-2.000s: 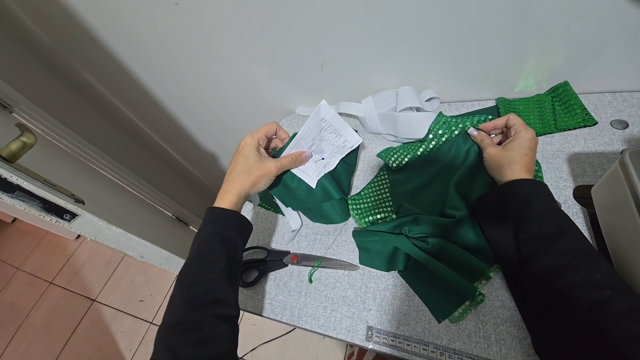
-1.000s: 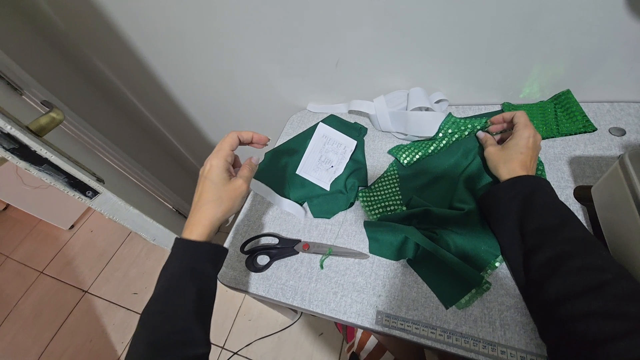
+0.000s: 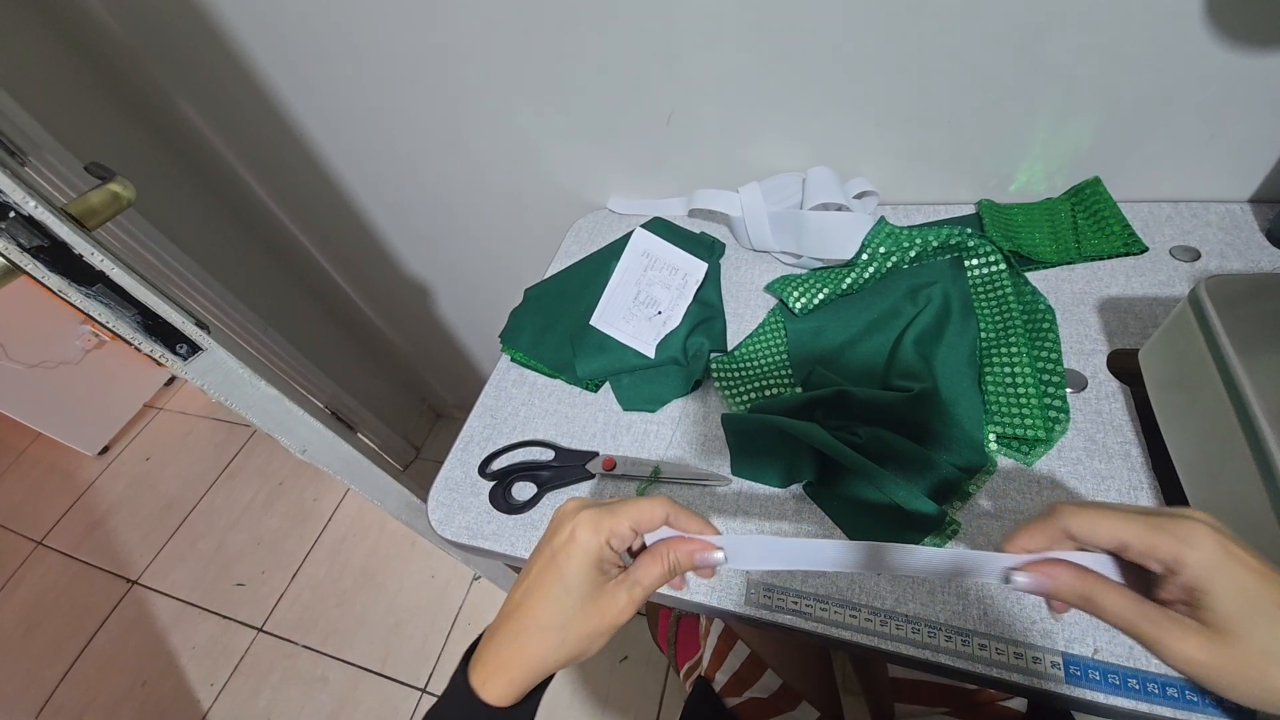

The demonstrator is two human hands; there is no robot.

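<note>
Near the table's front edge, my left hand (image 3: 610,580) and my right hand (image 3: 1140,580) pinch the two ends of a white elastic strip (image 3: 860,557), stretched flat between them. Just behind it lies the green sequin-trimmed fabric garment (image 3: 880,390). A folded dark green fabric piece (image 3: 550,330) lies at the left with a paper bearing writing (image 3: 650,290) on top. Black-handled scissors (image 3: 545,475) rest closed, a bit of green thread (image 3: 650,480) across the blades. Below the strip, a measuring tape (image 3: 930,635) runs along the front edge.
A loose pile of white elastic (image 3: 800,215) lies at the back against the wall. Green sequined fabric (image 3: 1065,222) sits at the back right. A sewing machine's grey body (image 3: 1220,390) stands on the right of the grey table (image 3: 455,500). A door with a brass handle (image 3: 100,200) is at left.
The paper went from my left hand onto the green fabric. My right hand let go of the sequined garment. Both hands moved toward the front edge and now hold the white elastic strip.
</note>
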